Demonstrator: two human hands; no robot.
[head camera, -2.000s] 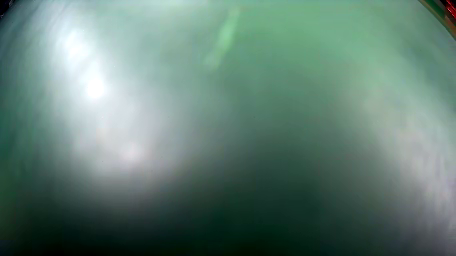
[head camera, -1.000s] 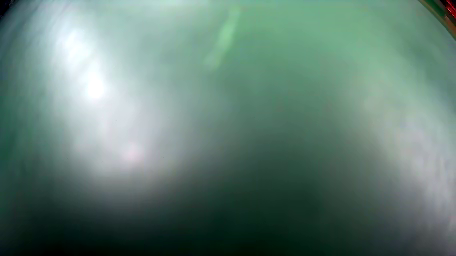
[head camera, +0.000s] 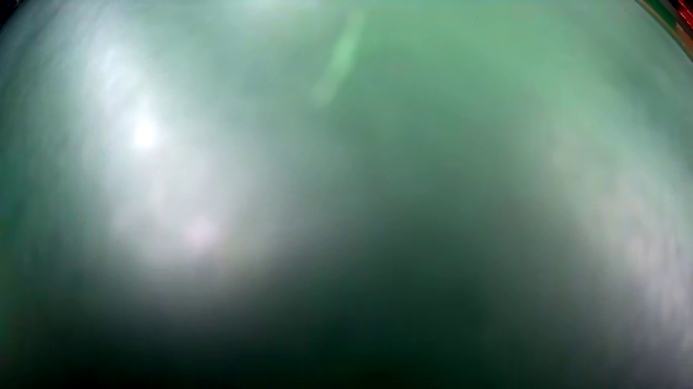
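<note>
A blurred glossy green surface (head camera: 425, 144) fills nearly the whole head view, very close to the camera. Whitish reflections lie over its left side and along its right side, and its lower part is dark. A pale green streak (head camera: 340, 61) shows on it near the top middle. I cannot tell more about the surface because of the blur. Neither my left hand nor my right hand is in view.
In the top right corner a small bright red thing (head camera: 686, 12) shows beyond a thin brownish and green edge (head camera: 669, 21). It is too small to name. The top left corner holds a small dark patch.
</note>
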